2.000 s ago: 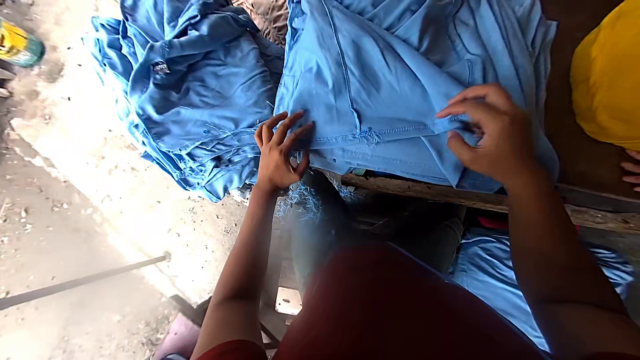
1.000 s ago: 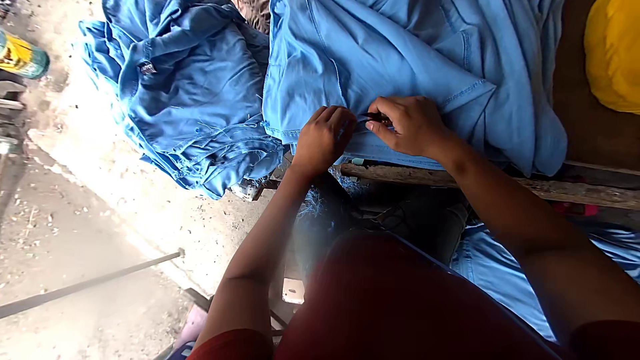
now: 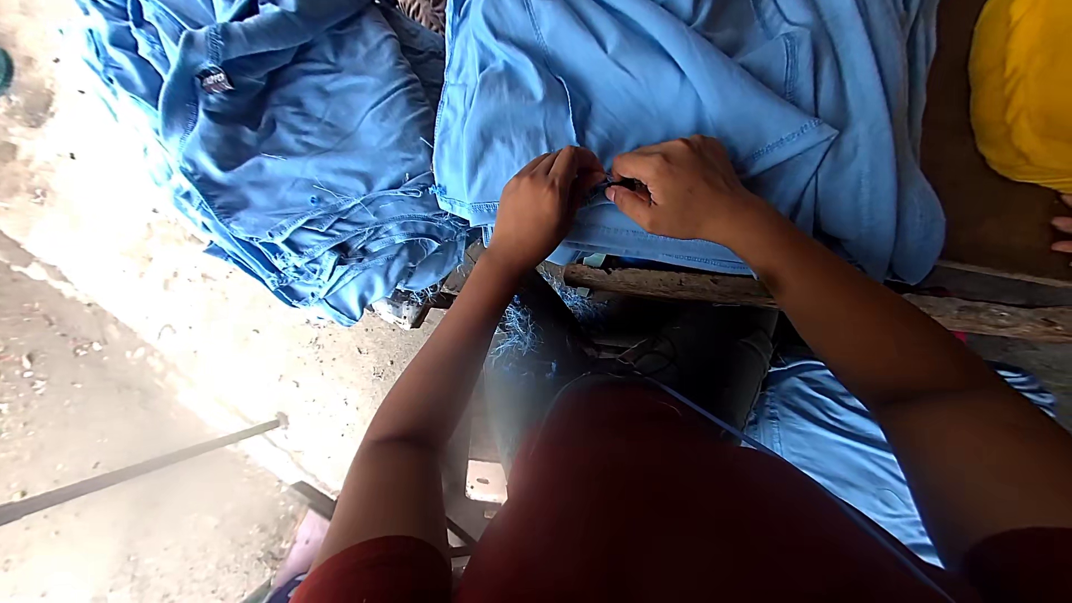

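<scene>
Blue fabric garments [image 3: 670,75] lie spread over a wooden table in front of me. Near their stitched lower edge my left hand [image 3: 548,197] pinches a bit of the blue cloth, its fingertips partly hidden. Close beside it, almost touching, my right hand [image 3: 682,188] is closed on a small dark tool [image 3: 624,182], whose tip points at the left fingertips; its kind cannot be told. A heap of blue garments [image 3: 301,142] with frayed edges and loose threads lies to the left.
Yellow cloth [image 3: 1026,92] rests on the brown tabletop [image 3: 955,201] at the right, with part of another person's hand [image 3: 1062,234] below it. A rough wooden beam [image 3: 678,283] runs along the table's near edge. More blue cloth [image 3: 837,444] lies lower right; thread scraps [image 3: 519,331] cling to my leg.
Both hands were apart on the cloth two seconds ago; they came together at its lower edge, the right moving left. Since one second ago they have stayed close together there.
</scene>
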